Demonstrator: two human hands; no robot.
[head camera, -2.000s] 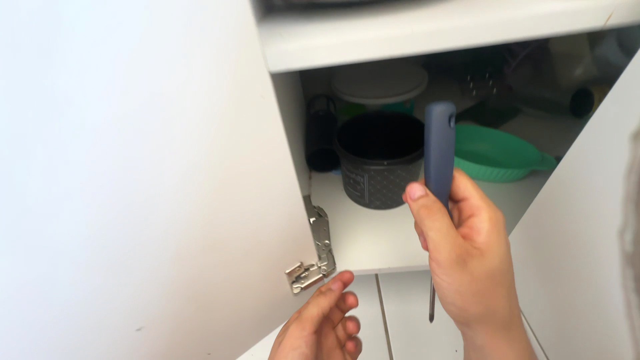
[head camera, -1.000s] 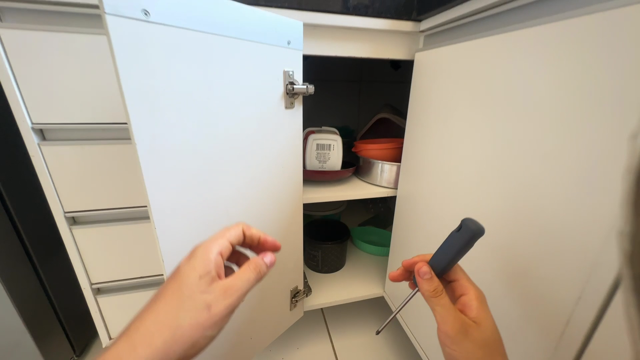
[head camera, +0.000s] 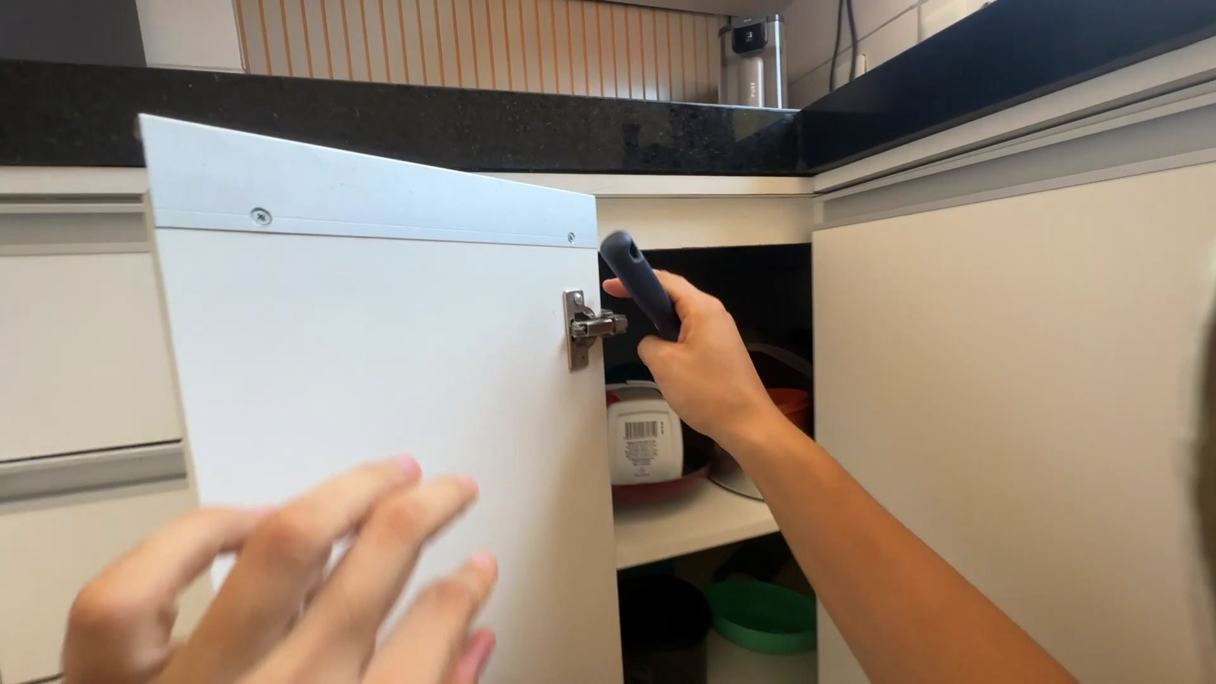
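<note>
My right hand grips a screwdriver by its dark blue handle, just right of the upper metal hinge on the white cabinet door. The shaft of the screwdriver is hidden. At the lower left my left hand is raised before the door, fingers spread and holding nothing; it is slightly blurred. A light metal strip with screws runs along the door's top edge.
Inside the cabinet, a shelf bears a white container, a red pan and an orange bowl. Below stand a black pot and a green dish. A dark stone countertop crosses above; another white door is at right.
My right hand has brought the screwdriver up from low before the cabinet to the upper hinge. The fingers of my left hand have spread. The view has shifted upward and closer.
</note>
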